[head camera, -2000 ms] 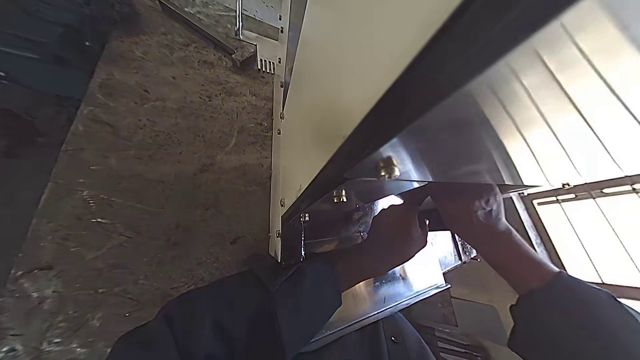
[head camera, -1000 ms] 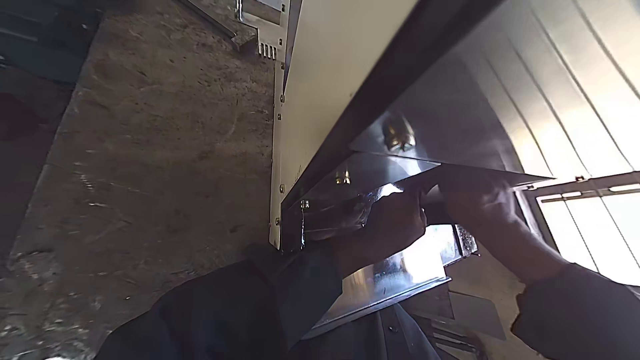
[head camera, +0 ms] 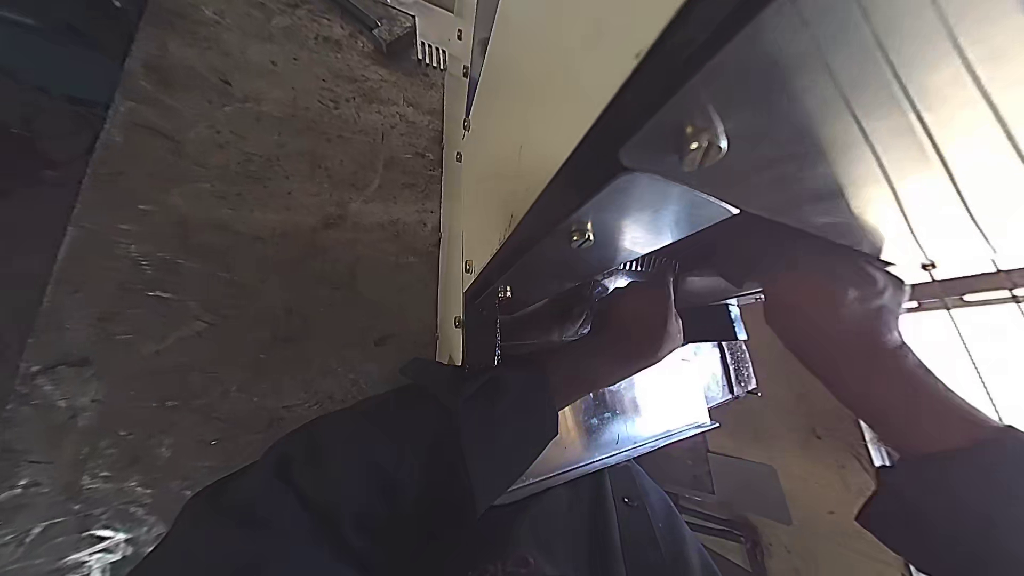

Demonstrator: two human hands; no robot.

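Both my hands reach in under the edge of a large sheet-metal panel [head camera: 768, 136] with brass-coloured fasteners [head camera: 702, 146] on it. My left hand [head camera: 640, 320] is curled in the gap, beside a slotted metal edge [head camera: 646, 264]; its fingertips and whatever they touch are hidden. To its right, my right hand [head camera: 828, 280] goes behind the panel's lower edge, so its fingers are mostly out of sight. A dark flat piece [head camera: 712, 322] shows between the hands. Below them lies a shiny bent metal sheet [head camera: 632, 416], close against my body.
A worn brown surface [head camera: 304, 200] fills the left side. A cream panel [head camera: 552, 104] with a strip of small fasteners along its edge runs up the middle. A metal bracket [head camera: 396, 28] lies at the top. Flat metal pieces [head camera: 748, 484] lie at the lower right.
My right hand and forearm have shifted a little relative to the panel edge. A shiny metal flap and the slotted edge now show more plainly above my left hand.
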